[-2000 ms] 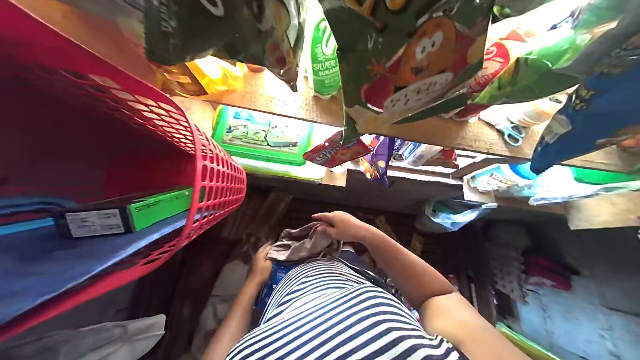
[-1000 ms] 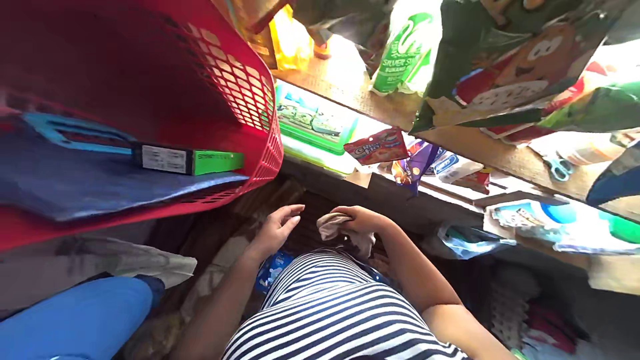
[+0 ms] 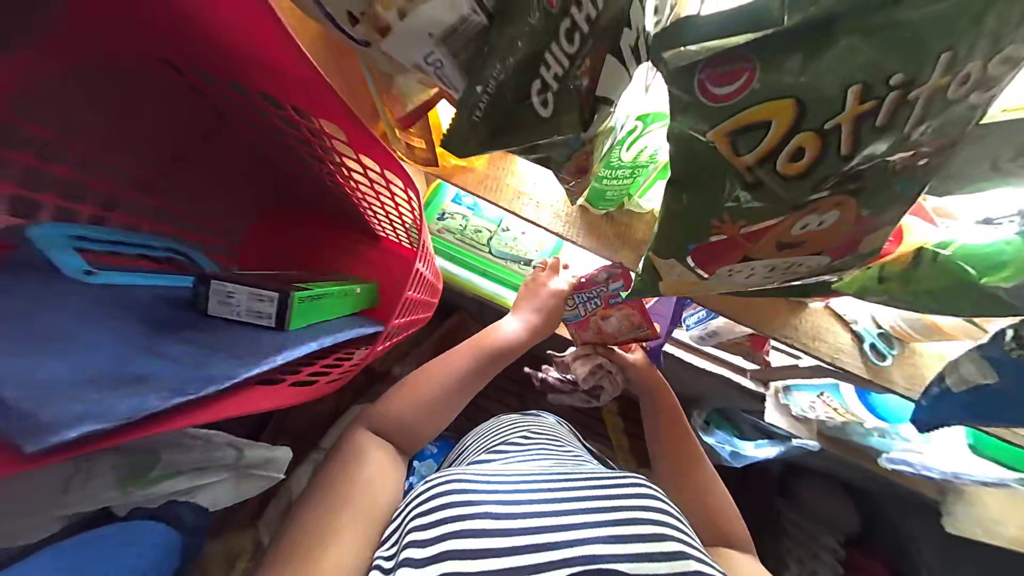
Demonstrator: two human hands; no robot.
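Observation:
My left hand [image 3: 546,298] is raised beside a red Crispy Fry packet [image 3: 610,308], close to its upper left edge; its fingertips are partly hidden, and whether they grip the packet is unclear. Below that packet, my right hand [image 3: 632,364] is shut on a crumpled pinkish-grey cloth [image 3: 588,376], with its fingers close to the packet's bottom edge. A purple packet [image 3: 666,320] hangs just to the right. Behind my left hand, a green-rimmed clear plastic container [image 3: 488,236] sits on the wooden ledge.
A red plastic basket [image 3: 416,272] at left holds a black and green box [image 3: 284,300] and a blue handle [image 3: 120,248]. Large snack bags, including a dark green Potitos bag [image 3: 800,160], hang overhead. Scissors [image 3: 876,340] lie on the wooden shelf [image 3: 768,324] at right.
Both hands have risen from near the striped shirt to the hanging red packet. The cloth has come up in my right hand.

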